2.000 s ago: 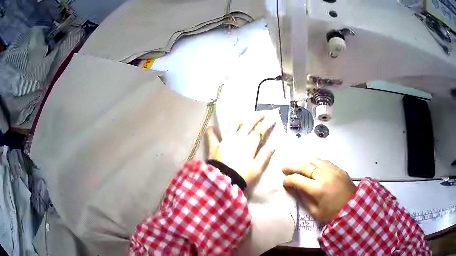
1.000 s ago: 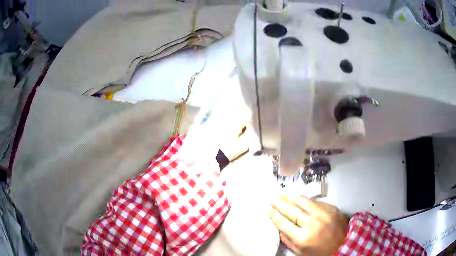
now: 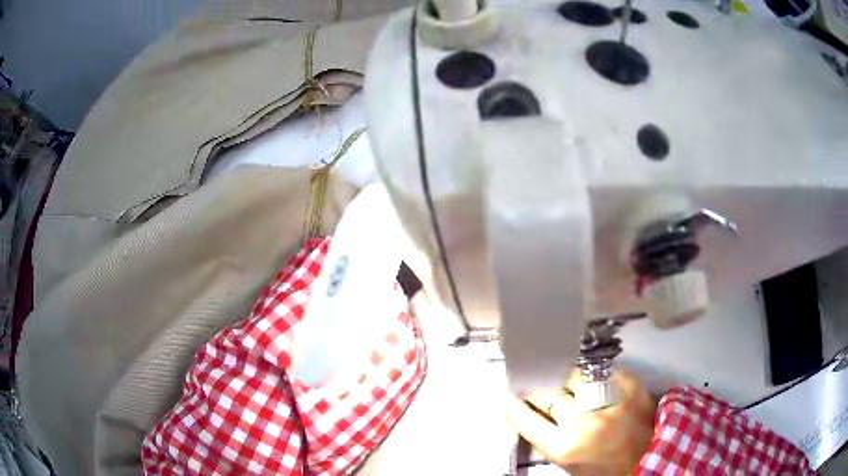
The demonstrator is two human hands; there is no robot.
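The beige cloth (image 3: 205,279) covers the left of the table, with an overlocked seam (image 3: 317,200) running down to my left sleeve. The white machine head (image 3: 735,149) hides the needle area. My left hand is hidden behind the machine head and lost in glare; only its checked sleeve and dark wristband (image 3: 409,279) show clearly. My right hand (image 3: 595,432) is low under the machine head, beside the small metal parts, partly covered by them and blurred. What its fingertips touch cannot be made out.
A tension dial with a white knob (image 3: 677,297) sticks out low on the head. A flat black rectangle (image 3: 792,325) lies at the right. A white lamp-like part (image 3: 344,288) stands over my left sleeve. A maroon edge (image 3: 28,260) shows at the far left.
The view has moved closer over the machine head, which now hides the needle plate. My left hand has gone out of sight behind it, and my right hand sits further under the head.
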